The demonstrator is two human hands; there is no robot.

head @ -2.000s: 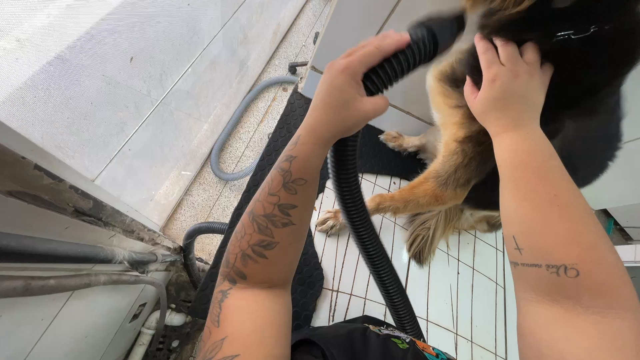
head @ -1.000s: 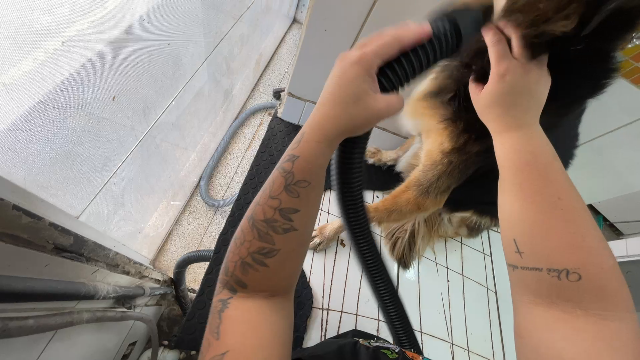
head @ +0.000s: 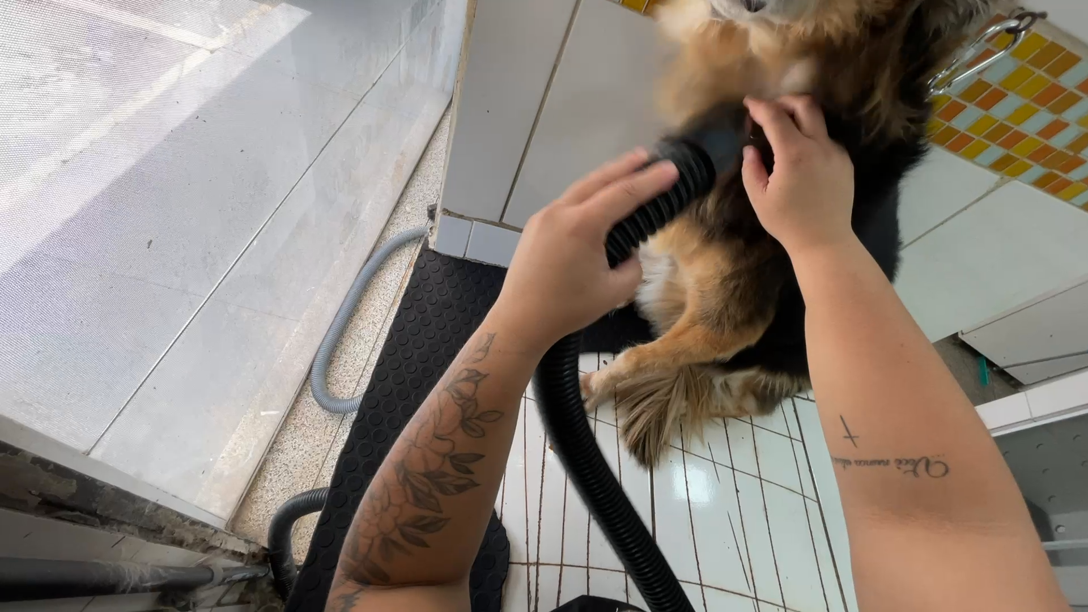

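Observation:
My left hand is wrapped around a black corrugated hose near its nozzle end. The dark nozzle, a little blurred, points at the coat of a long-haired tan and black dog. My right hand rests on the dog's fur just right of the nozzle, fingers bent into the coat; whether they pinch any hair is hidden. The dog is on white tiles, its muzzle at the top edge and a hind paw and bushy tail low down. From my left hand the hose curves down to the bottom edge.
A black studded rubber mat lies left of the dog. Beyond it a grey hose loops on the speckled ledge. A metal clip hangs by the mosaic tiles at upper right. Dark pipes run at lower left.
The view has shifted, bringing the dog's muzzle and the mosaic tiles into sight. Both hands stay at the dog's coat, with the hose still in my left hand.

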